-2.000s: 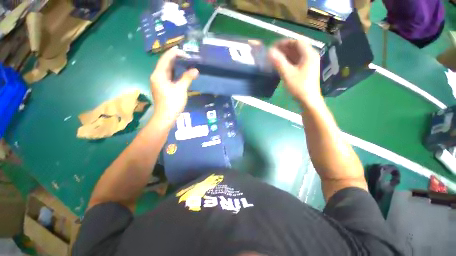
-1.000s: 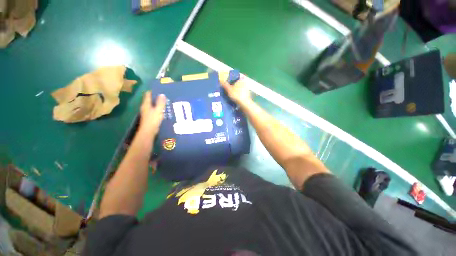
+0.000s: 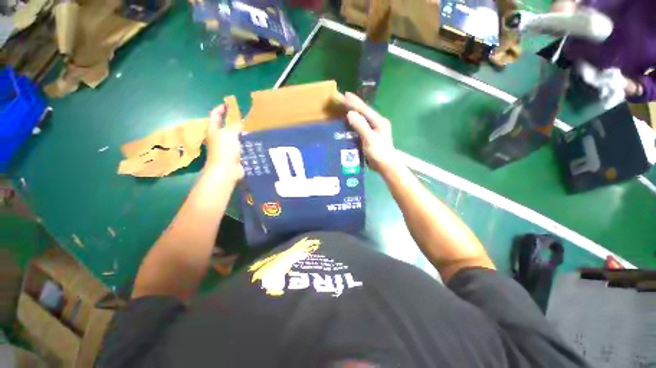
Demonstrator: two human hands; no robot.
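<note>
A dark navy folding carton (image 3: 306, 169) with a white product picture is in front of my chest, its far end open with a brown inner flap (image 3: 293, 103) standing out. My left hand (image 3: 224, 147) grips its left far corner beside a narrow brown flap. My right hand (image 3: 372, 133) grips its right far corner, fingers at the flap's edge. Another navy edge shows just under the carton at its lower left; I cannot tell whether it is a separate blank.
Crumpled kraft paper (image 3: 164, 149) lies left. Navy cartons (image 3: 603, 149) stand at the right, near a person in purple (image 3: 636, 43). Carton blanks (image 3: 260, 30) lie at the far side. A black object (image 3: 537, 259) is at lower right, a blue bin (image 3: 20, 115) at far left.
The box held two seconds ago has left my hands. Since one second ago the carton in front of me has opened at its far end, showing brown inside. My right hand has moved slightly right.
</note>
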